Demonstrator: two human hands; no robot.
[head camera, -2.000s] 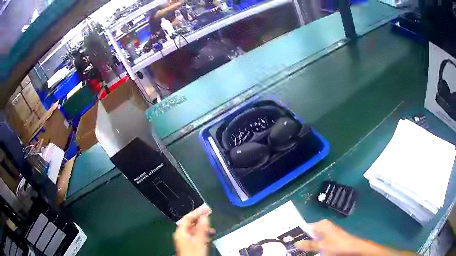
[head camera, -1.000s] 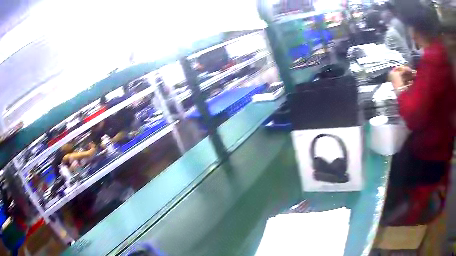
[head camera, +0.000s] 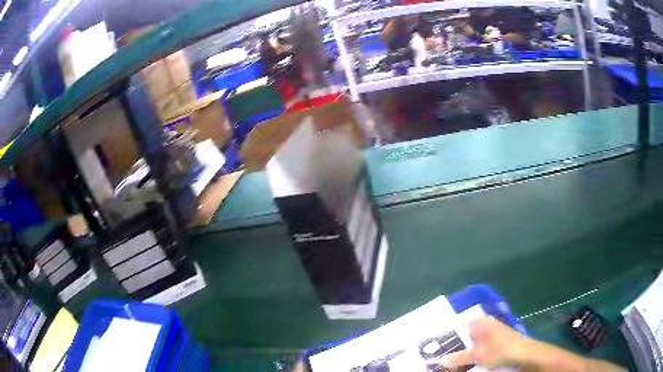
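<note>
A white leaflet (head camera: 392, 345) with headphone pictures lies over the blue tray (head camera: 483, 296) at the bottom edge. My right hand (head camera: 494, 343) grips the leaflet's right side. Only a sliver of my left hand (head camera: 300, 365) shows at the leaflet's left corner, cut off by the picture's edge; its grip cannot be told. The tray's contents are hidden. A black and white gift box (head camera: 331, 254) stands upright beyond the tray with its top flap open. Small black cards (head camera: 587, 327) lie to the right.
A white leaflet stack (head camera: 648, 323) is cut off at the right edge. More gift boxes (head camera: 142, 261) stand at left. Stacked blue trays (head camera: 156, 314) with a white sheet on top are at lower left. A raised green shelf (head camera: 509, 147) runs along the back, with cartons beyond its left end.
The view swung right to a headphone box and a person in red, then back left. Compared with two seconds ago, the leaflet is over the tray and my left hand is almost out of view.
</note>
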